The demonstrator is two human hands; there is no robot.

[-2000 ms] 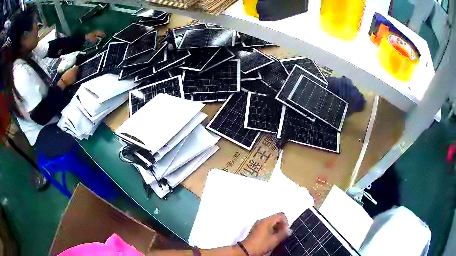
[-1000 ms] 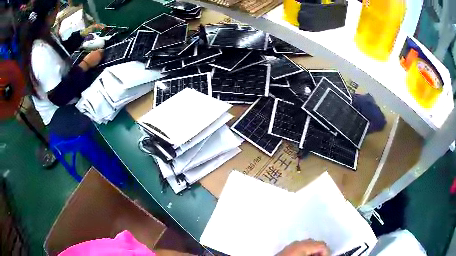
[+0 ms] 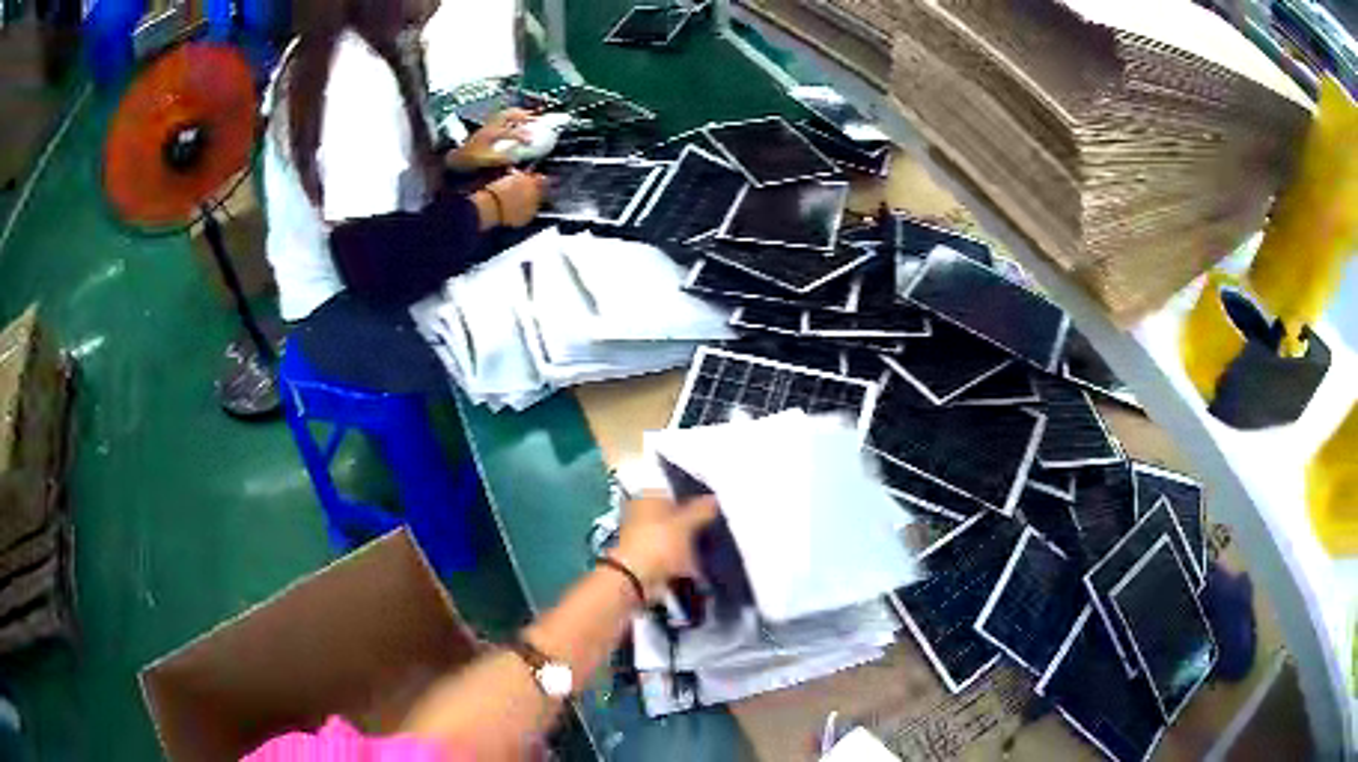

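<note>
My left hand [image 3: 663,548], with a bracelet and a watch on its arm, grips the left edge of a white sleeved panel [image 3: 816,514]. The sleeved panel lies over the near stack of white sleeved panels [image 3: 775,670], slightly tilted, with a dark panel edge showing beside my fingers. Black leads hang at the stack's left side. My right hand is out of view. A corner of something white [image 3: 861,747] shows at the bottom edge.
Loose solar panels [image 3: 953,439] cover the bench behind and right. Another white stack [image 3: 574,316] lies further along, beside a seated person [image 3: 365,194]. An open carton [image 3: 305,655] stands lower left, near a blue stool [image 3: 380,447]. Cardboard sheets [image 3: 1043,119] sit on the shelf.
The view has swung left. My left hand has moved from the white sleeves at the bench's near end to the near stack, now holding a sleeved panel on it.
</note>
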